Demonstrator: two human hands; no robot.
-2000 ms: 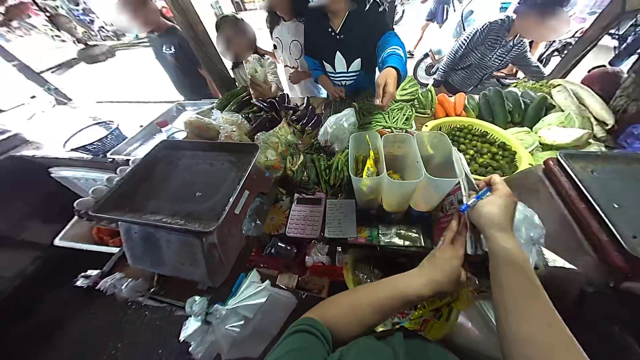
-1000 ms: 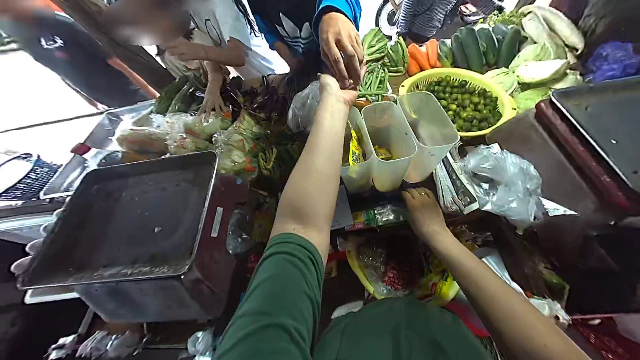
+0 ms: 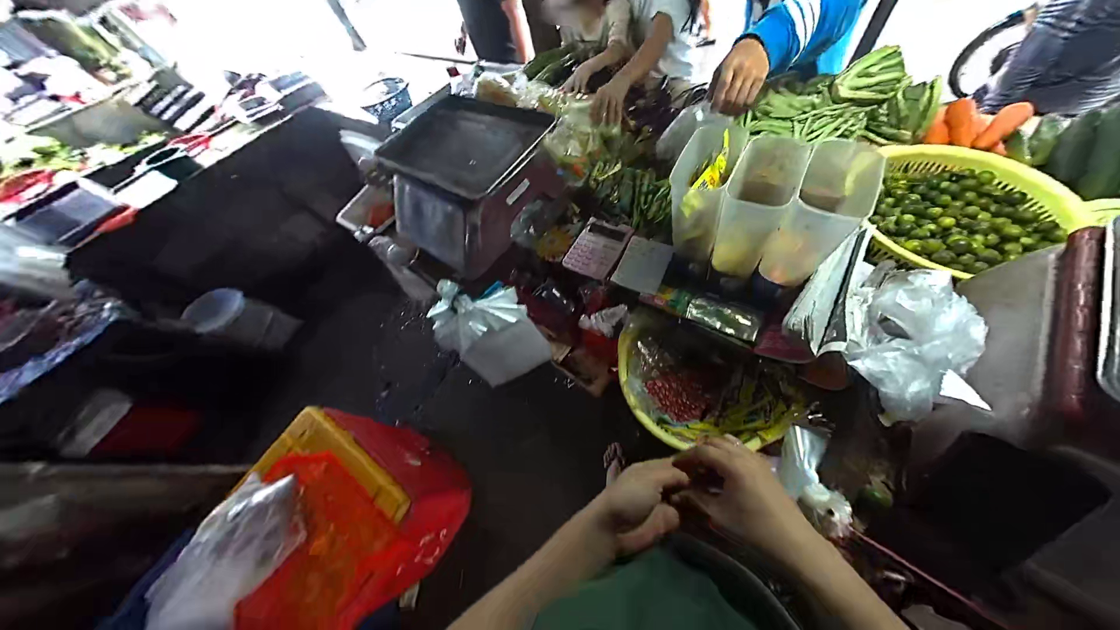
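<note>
My left hand (image 3: 643,503) and my right hand (image 3: 735,486) meet low in front of my green shirt, with fingers bent toward each other. Whether anything small sits between them cannot be told. Just beyond them is a yellow basket (image 3: 632,385) holding red beans in plastic and yellow packets. Behind it stand several translucent plastic containers (image 3: 759,206), one with a yellow packet inside. A pink calculator (image 3: 597,248) and a paper pad (image 3: 643,264) lie to their left. Folded newspaper (image 3: 829,293) and a clear plastic bag (image 3: 919,332) are at the right.
A metal box with a dark tray top (image 3: 472,144) stands left of the vegetables. A yellow basket of small green citrus fruits (image 3: 967,214) is at right. A red and orange bag with a yellow crate edge (image 3: 350,464) sits lower left. Across the stall, people's hands (image 3: 739,74) reach over the produce.
My left hand has drawn back from the other person's hand across the stall, and my right hand from the containers; both are now together near my body. The view has swung left and down.
</note>
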